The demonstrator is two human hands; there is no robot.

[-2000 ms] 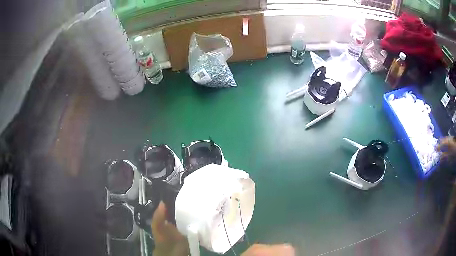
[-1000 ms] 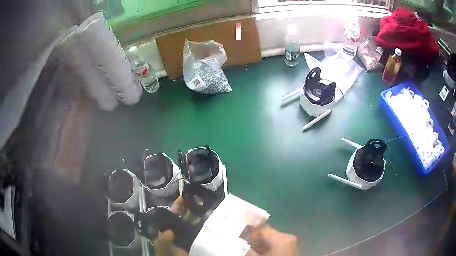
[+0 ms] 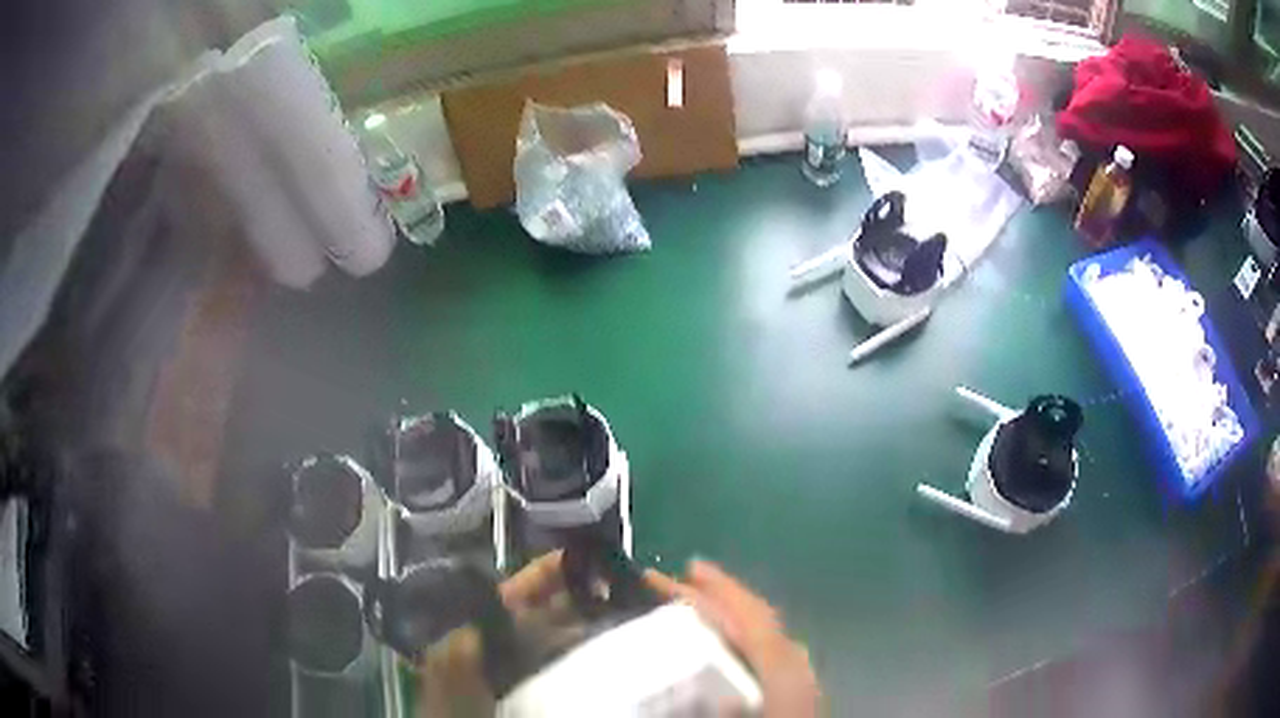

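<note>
A white camera body (image 3: 639, 671) with a black bracket is held at the bottom centre, cut off by the lower edge and blurred. My left hand (image 3: 491, 631) grips it at its left and black upper side. My right hand (image 3: 758, 631) is around its right side. Its underside wires and antennas cannot be made out. Just beyond it, finished-looking camera bodies (image 3: 566, 470) stand in rows, dark openings up, at the lower left.
Two cameras with antennas stand at the right, one further back (image 3: 894, 288) and one nearer (image 3: 1022, 488). Beside them lies a blue tray (image 3: 1088, 288) of white parts. A bag (image 3: 578, 197), bottles (image 3: 404, 190), nested white shells (image 3: 302, 154) and a red cloth (image 3: 1144, 112) line the back.
The held camera has turned from underside showing to a lower, tilted pose at the bottom edge. My right hand has moved from its base to its right side.
</note>
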